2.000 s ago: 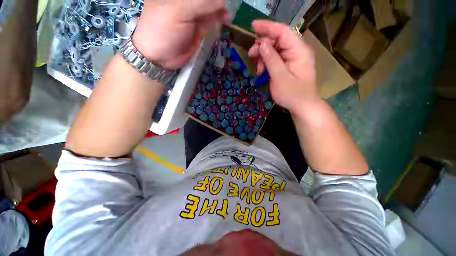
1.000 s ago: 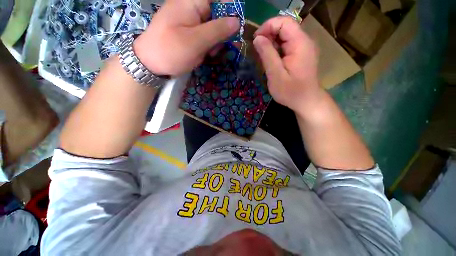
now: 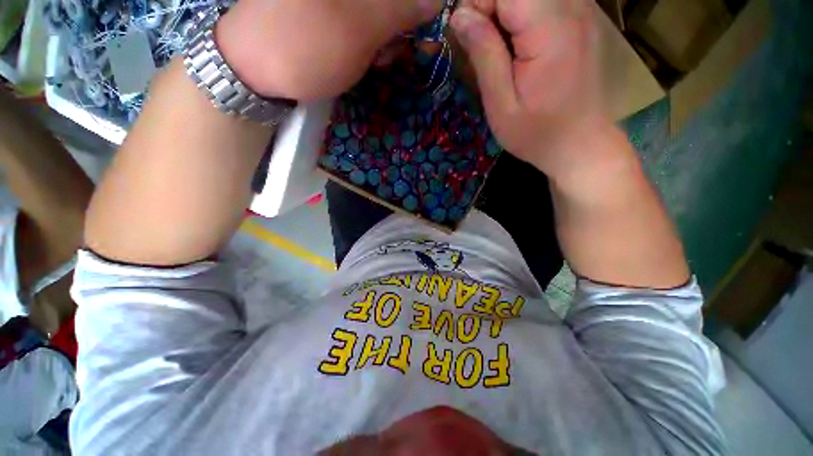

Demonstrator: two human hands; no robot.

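Note:
My left hand [image 3: 312, 44], with a metal watch at the wrist, is at the top edge and partly cut off. It holds a small blue circuit board [image 3: 431, 28] with thin pale lead wires [image 3: 443, 67] hanging down. My right hand [image 3: 544, 80] is close beside it, fingertips pinched at the wires near the board; the exact grip is blurred. Below both hands is the cell carton [image 3: 383, 200], packed with round blue-grey battery ends [image 3: 419, 169] and red bits.
A white parts bin [image 3: 290, 165] with wired board assemblies [image 3: 89, 44] is at the upper left. An open brown shipping carton [image 3: 624, 67] is at the upper right. Another person's arm [image 3: 40, 178] is at the far left. The floor is green at right.
The left hand has brought the blue board into view, and both hands have come together at its wires near the top edge. The other person's arm has moved at the left.

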